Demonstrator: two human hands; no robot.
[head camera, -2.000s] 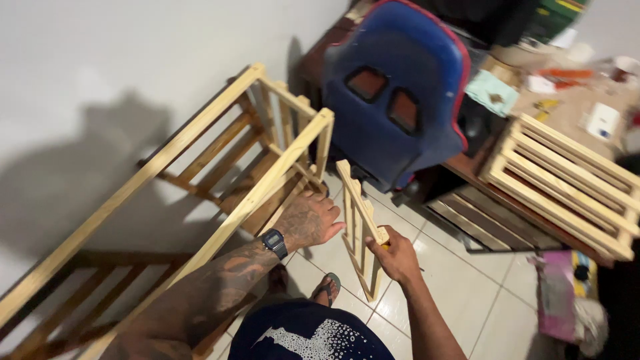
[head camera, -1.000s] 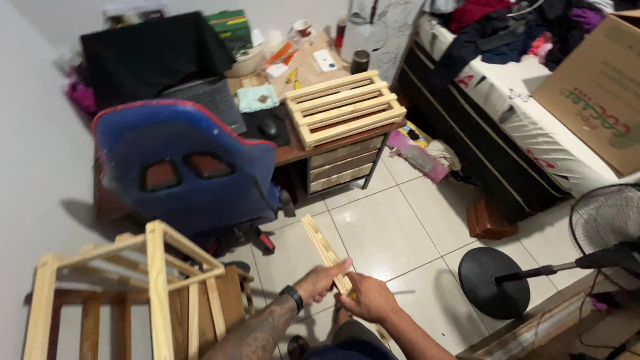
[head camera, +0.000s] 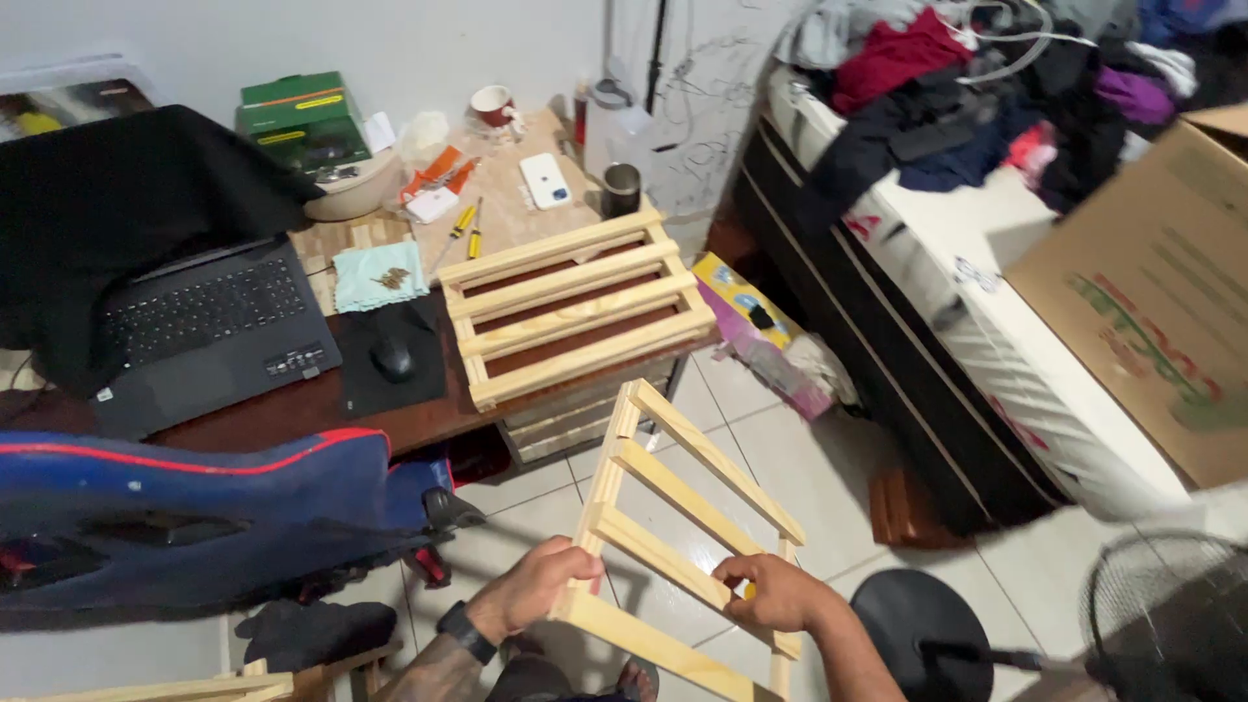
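Note:
My left hand (head camera: 548, 583) grips the left rail of a slatted wooden frame (head camera: 673, 473), near its lowest slat. On the frame's right side my right hand (head camera: 775, 593) is closed around a slat, with a small yellow thing, perhaps a screwdriver handle, showing between the fingers. The frame is tilted above the tiled floor. A second slatted wooden frame (head camera: 570, 317) lies on the desk's right end. Behind it two yellow-handled screwdrivers (head camera: 475, 243) rest on the desk, and a pile of screws (head camera: 392, 279) sits on a light blue cloth (head camera: 363, 263).
A laptop (head camera: 210, 317) and a mouse (head camera: 393, 357) are on the desk (head camera: 419, 429). The blue gaming chair (head camera: 195, 517) stands at left, above part of another wooden frame (head camera: 175, 690). At right are a bed (head camera: 907, 322) with clothes, a cardboard box (head camera: 1160, 292) and a fan (head camera: 1160, 604).
The view has swung right and now shows the desk closely. The frame in my hands has turned so its slats face me; my right hand has moved apart from my left.

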